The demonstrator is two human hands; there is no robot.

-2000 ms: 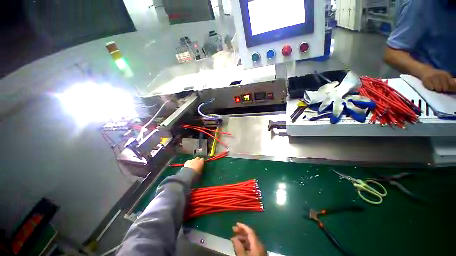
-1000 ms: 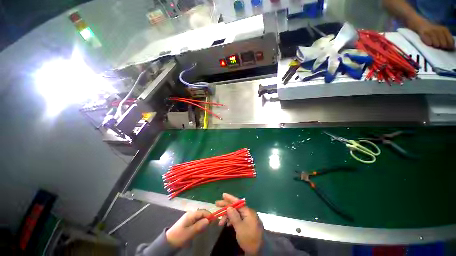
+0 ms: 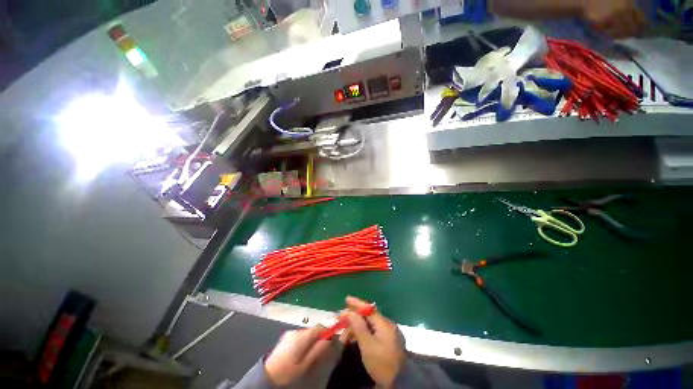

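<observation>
My left hand point(image 3: 298, 354) and my right hand point(image 3: 372, 340) are together at the bench's front edge. Both hold a few short red leads point(image 3: 334, 329), whose right ends stick out past my right fingers. A flat pile of red wire leads point(image 3: 323, 260) with small pale ends lies on the green mat point(image 3: 403, 304) just beyond my hands. A few blurred red leads point(image 3: 311, 201) lie at the mat's back left edge, by the machine outlet.
The wire machine point(image 3: 228, 171) stands at left under a glaring lamp. Orange-and-black pliers point(image 3: 494, 292), yellow-green scissors point(image 3: 553, 225) and dark-handled pliers point(image 3: 608, 213) lie at right. Gloves point(image 3: 509, 80) and a red bunch point(image 3: 593, 80) lie on the white shelf. Another person's hand point(image 3: 619, 17) is blurred behind.
My left hand has moved back from the machine outlet to meet my right hand, with leads between them. Machine parts at the outlet have moved. The other person's hand has shifted.
</observation>
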